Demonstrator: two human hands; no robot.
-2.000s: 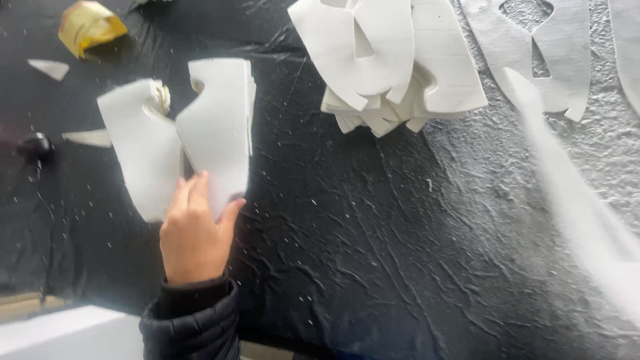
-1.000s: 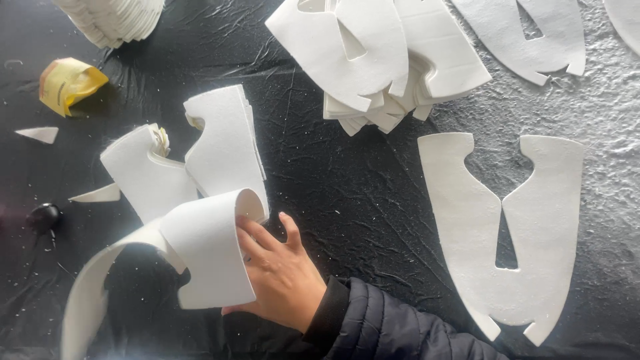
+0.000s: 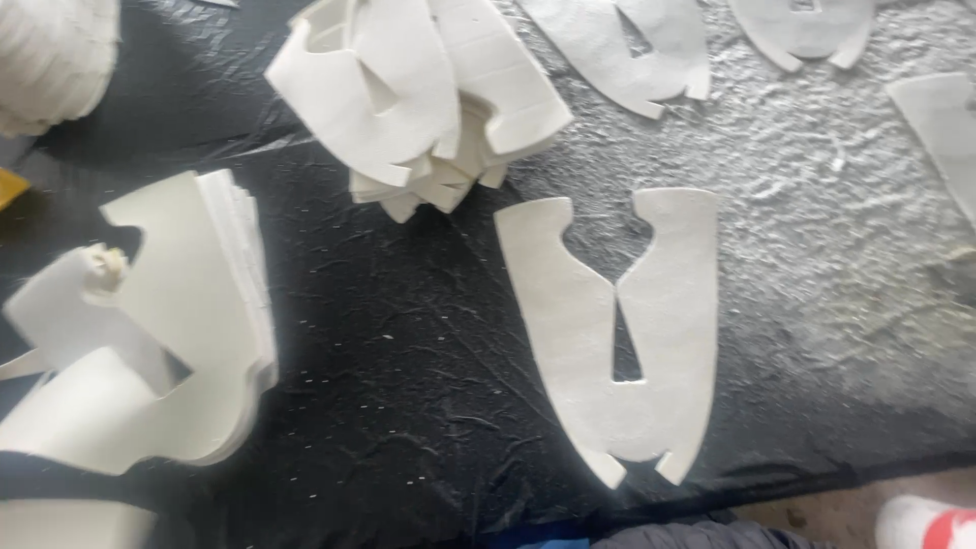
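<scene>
Neither my left hand nor my right hand shows at this moment. A single white cut-out sheet piece (image 3: 671, 320), with two arms and a narrow triangular slot, lies flat on the black plastic-like table cover (image 3: 396, 366) right of centre. At the left stands a stack of the same white pieces (image 3: 191, 282), its upper sheet curled toward the lower left. The corner of another pale sheet (image 3: 69, 522) enters at the bottom left. Whether a hand holds it cannot be seen.
A loose pile of white cut-outs (image 3: 412, 84) lies at the top centre. More single pieces (image 3: 656, 53) lie along the top right, one (image 3: 945, 130) at the right edge. A thick white stack (image 3: 53, 61) and a yellow object (image 3: 9, 187) are at the left.
The hand seen at the left stack one second ago, gripping a curled sheet, is out of view. The right-hand cut-out was not on the table two seconds ago. The view has shifted.
</scene>
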